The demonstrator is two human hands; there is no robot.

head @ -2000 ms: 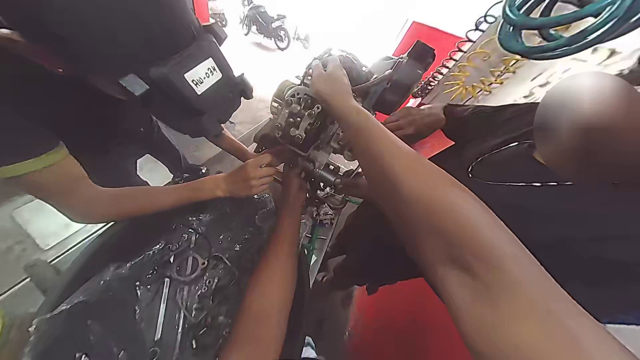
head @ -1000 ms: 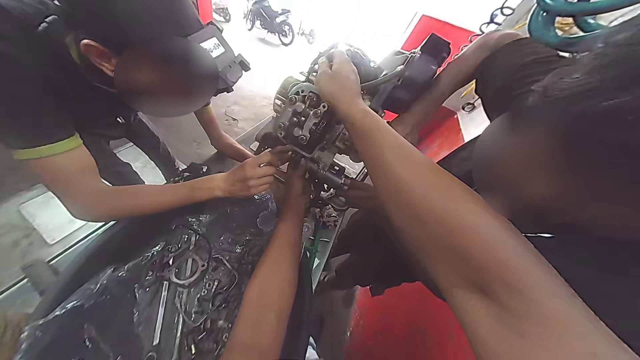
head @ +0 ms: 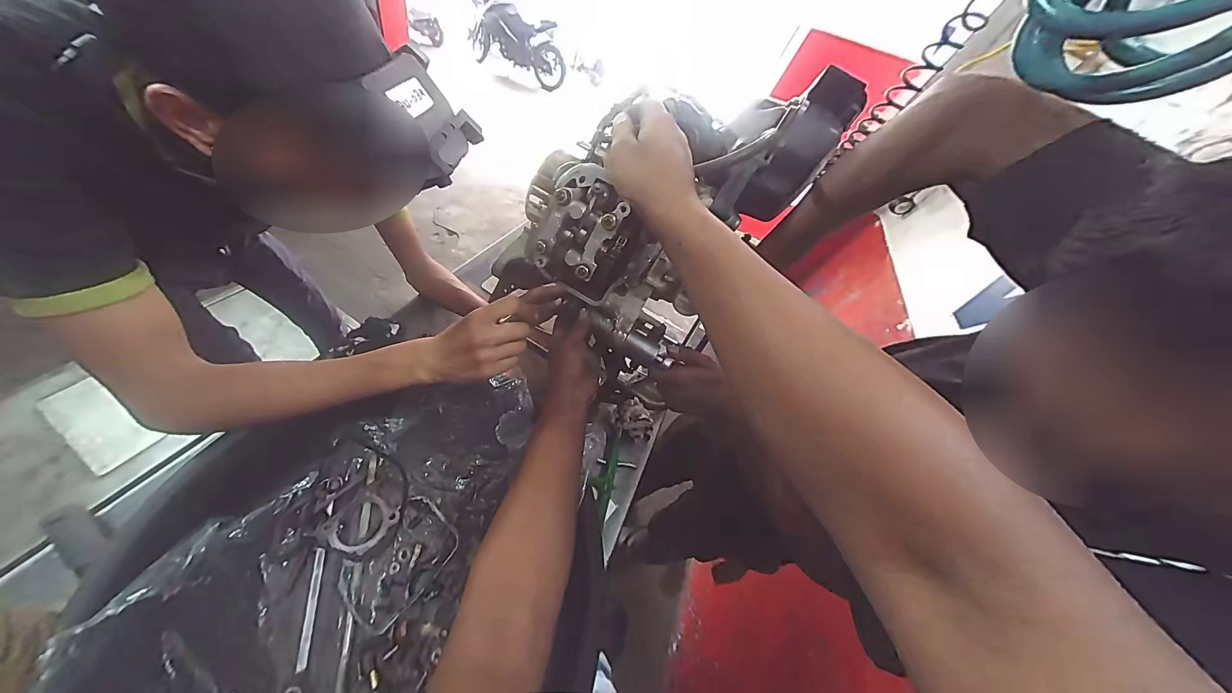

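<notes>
A small motorcycle engine (head: 602, 221) stands tilted at the centre, its cylinder head facing me with valve gear exposed. On its upper side rests my right hand (head: 650, 154), with fingers curled over the top; whether it grips a part is unclear. Below the head, my left hand (head: 575, 351) reaches up against the engine's underside, its fingertips dark and partly hidden. A co-worker's hand (head: 486, 337) touches the engine just left of mine. To the right, another person's hand (head: 693, 380) is at the end of a cylindrical metal part (head: 630, 342), probably the starter motor.
At lower left, a plastic-lined tray holds a ring-shaped gasket (head: 361, 525), a long metal tool (head: 311, 608) and several small parts. Two people lean in closely from both sides. A black box-shaped part (head: 804, 144) adjoins the engine at upper right; a teal hose (head: 1044, 58) hangs beyond.
The co-worker at left has leaned in, head lower. The person at right has also come closer, with an arm now stretched behind the engine. My hands stay in about the same places.
</notes>
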